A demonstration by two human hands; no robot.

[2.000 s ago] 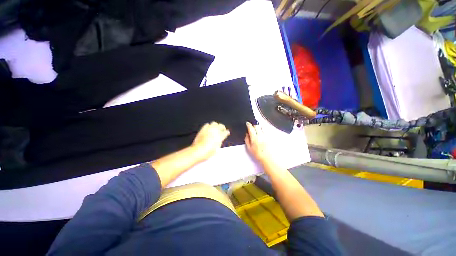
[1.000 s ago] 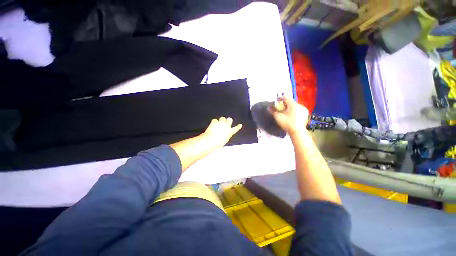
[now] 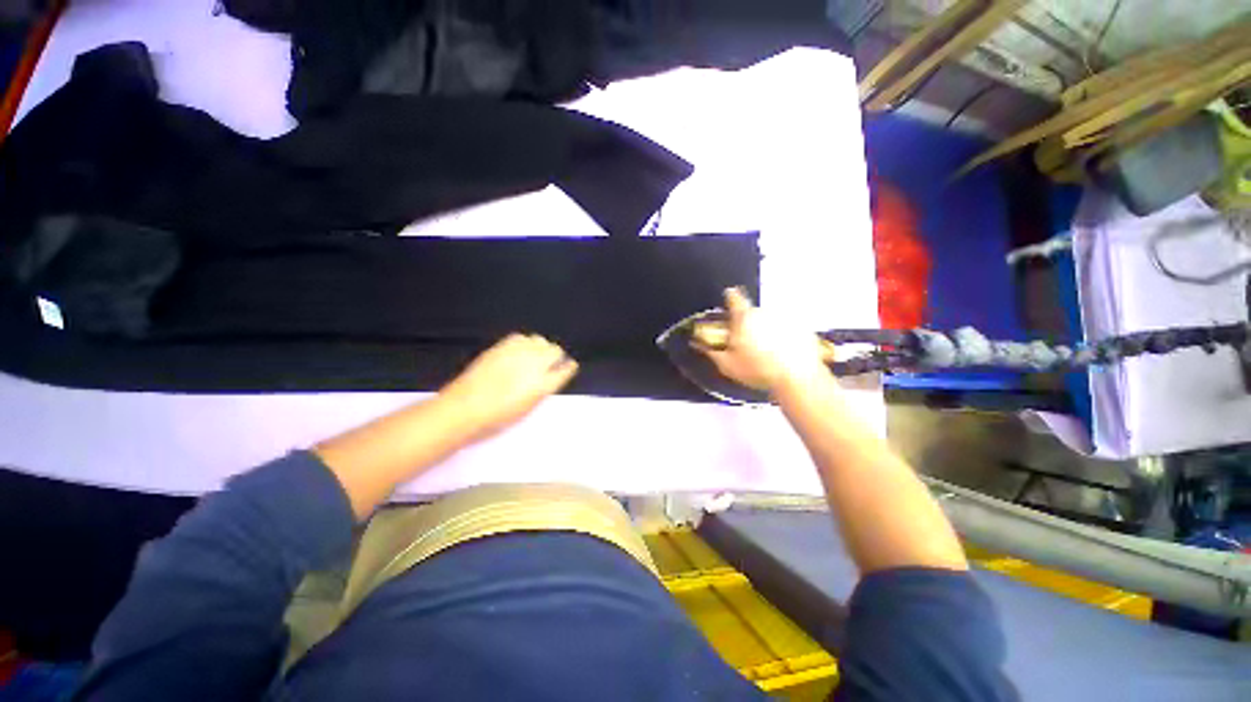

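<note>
Black trousers (image 3: 302,295) lie on the white table cover (image 3: 549,446), one leg stretched towards the right with its squared hem end below the blue edge area. A small white label (image 3: 51,313) shows near the waist end at the left. My right hand (image 3: 761,346) is closed around the handle of the steam iron (image 3: 703,373). The iron's pointed tip faces left and lies over the hem end near the lower edge. My left hand (image 3: 515,377) rests on the lower edge of the leg, left of the iron, fingers curled; whether it pinches cloth is not clear.
The wrapped steam hose (image 3: 988,350) runs right from the iron. A black cloth heap (image 3: 467,48) lies at the far side. A blue container with a red bundle (image 3: 900,261) stands past the table's right edge. Yellow crates (image 3: 727,617) are below the near edge.
My right hand took hold of the iron and brought it left onto the hem end. My left hand moved left along the leg. The view has shifted, and the white label now shows at the left.
</note>
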